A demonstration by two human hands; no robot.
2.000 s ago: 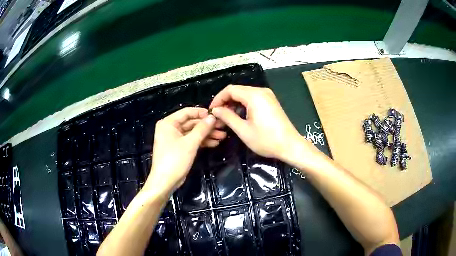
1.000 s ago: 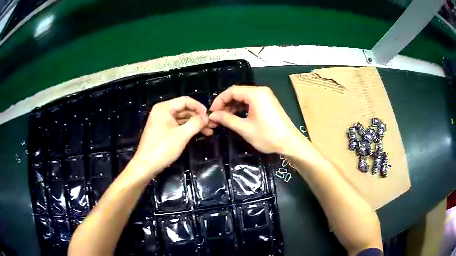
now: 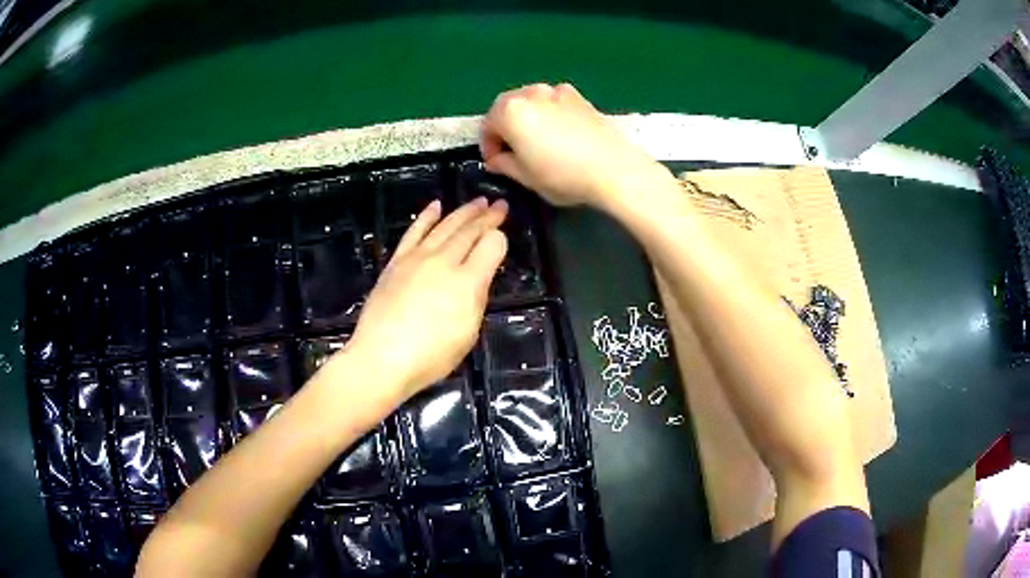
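A large black blister tray (image 3: 260, 271) lies flat in front of me. My left hand (image 3: 441, 282) rests over its upper right pockets, palm down with fingers extended. My right hand (image 3: 553, 141) is at the tray's top right corner, by the pale edge rail, with its fingers curled down. Its fingertips are partly hidden, so I cannot tell whether it holds anything. Small white loop-shaped pieces (image 3: 633, 350) lie loose on the mat right of the tray. A pile of small dark components (image 3: 822, 316) lies on a cardboard sheet (image 3: 791, 260), partly hidden by my right forearm.
A green conveyor (image 3: 305, 68) runs beyond the pale rail (image 3: 723, 138). A grey metal upright (image 3: 904, 79) stands at the upper right. An open carton (image 3: 946, 525) with pale pink and white contents is at the lower right. A dark textured object (image 3: 1005, 243) is at the right edge.
My hands have parted. The right hand moved up to the tray's top corner, and the left flattened over the upper pockets. The view shifted, so the loose white pieces now show more fully.
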